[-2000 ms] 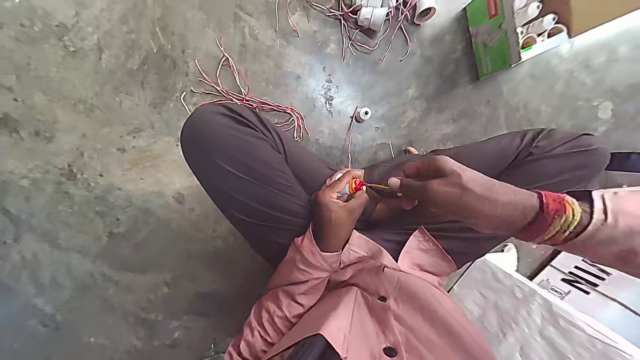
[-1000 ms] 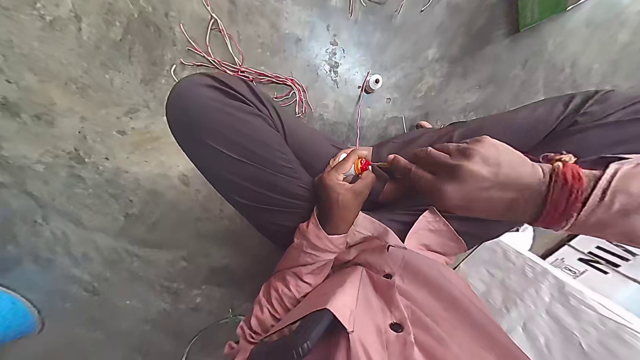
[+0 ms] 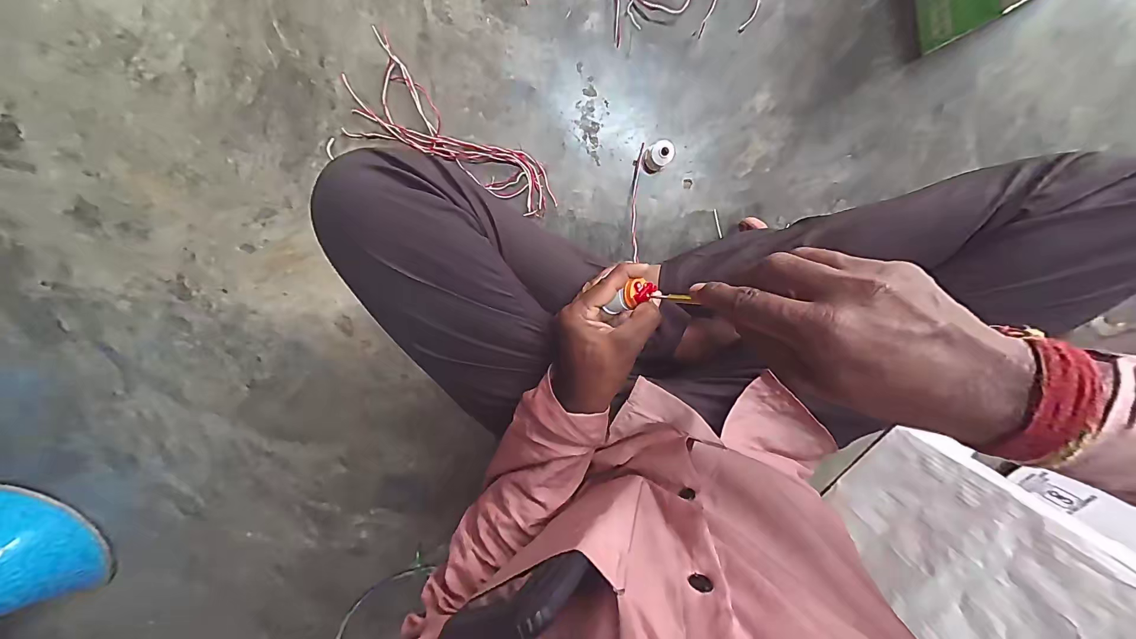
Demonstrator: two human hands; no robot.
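My left hand [image 3: 603, 342] grips a small white cylindrical part [image 3: 619, 300] with an orange and red end, probably a lamp holder. In my right hand [image 3: 825, 333] is a thin screwdriver-like tool [image 3: 676, 298], its tip touching the red end of the part. The tool's handle is hidden by the fingers. A red and white twisted wire [image 3: 634, 213] runs up from near my left hand to beside a small white round fitting [image 3: 658, 155] on the floor.
A bundle of red and white wires [image 3: 461, 153] lies beyond the knee at left. More wires [image 3: 666, 11] and a green box [image 3: 963, 19] are at the top. A white box [image 3: 976, 532] stands at lower right, a blue object [image 3: 44, 550] at lower left.
The view has shifted, and the blue object at left, out of view two seconds ago, shows now. Both hands keep their hold on the part and the tool.
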